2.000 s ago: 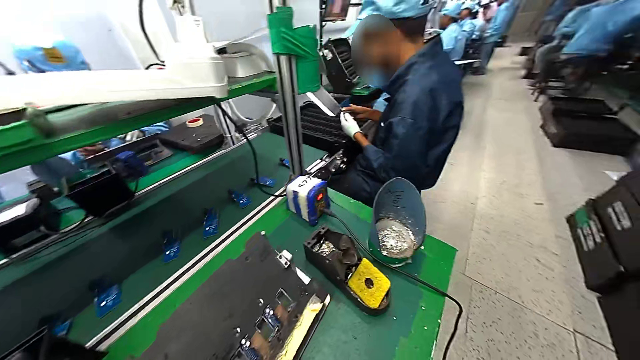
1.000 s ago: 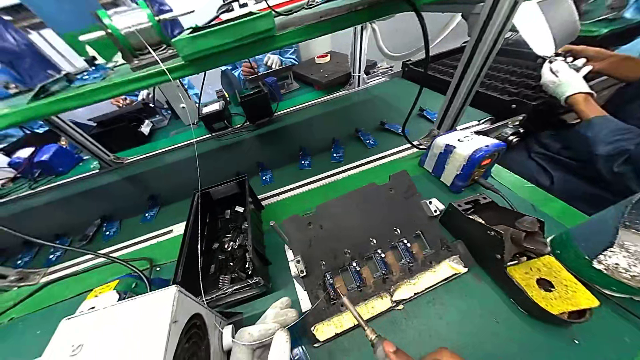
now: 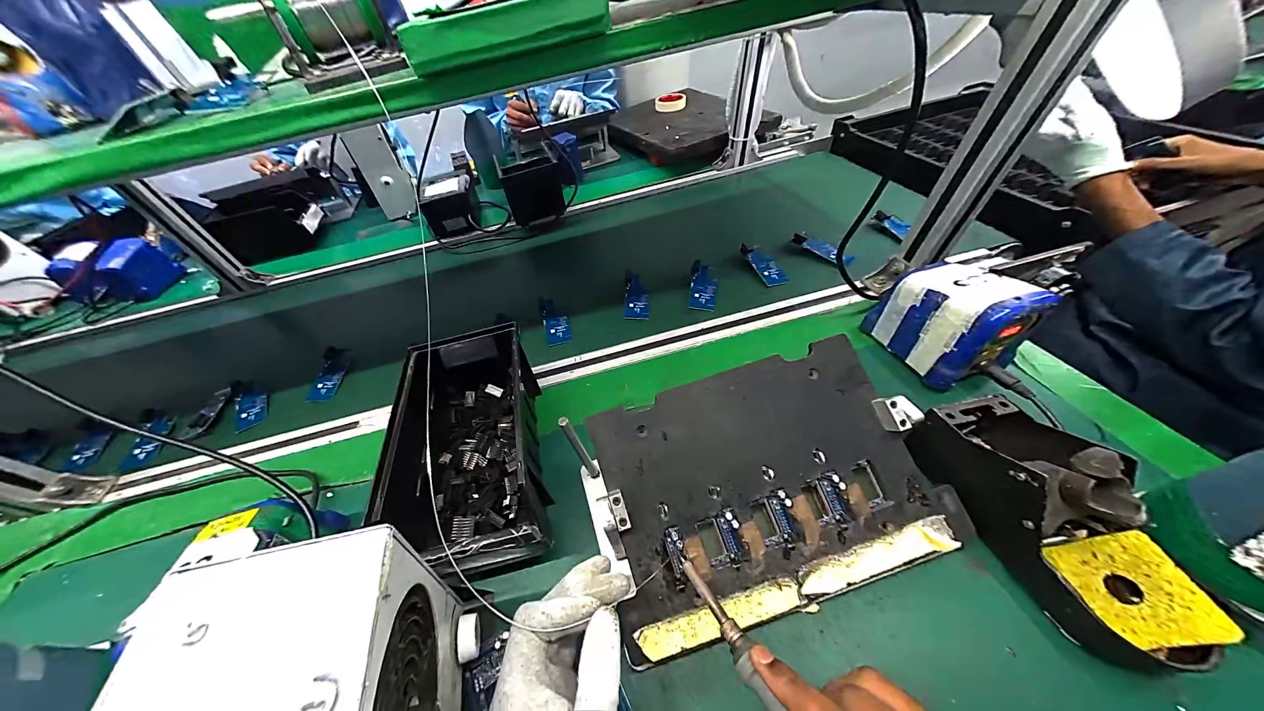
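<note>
My left hand, in a white glove, pinches a thin solder wire that runs down from a spool on the shelf. My bare right hand grips a soldering iron, its tip at the leftmost small circuit board in a black fixture plate. The wire's end lies close to that tip. Several boards sit in the plate's slots. Two yellow-and-white strips run along the plate's front edge.
A black bin of small connectors stands left of the plate; a white fan box is nearer. To the right are a blue soldering station and an iron stand with yellow sponge. Blue boards line the conveyor. A co-worker's gloved hand is at upper right.
The view has swung left from the co-worker to the fixture. Neither hand shows two seconds ago; one second ago both are at the plate, the iron at the leftmost board as now.
</note>
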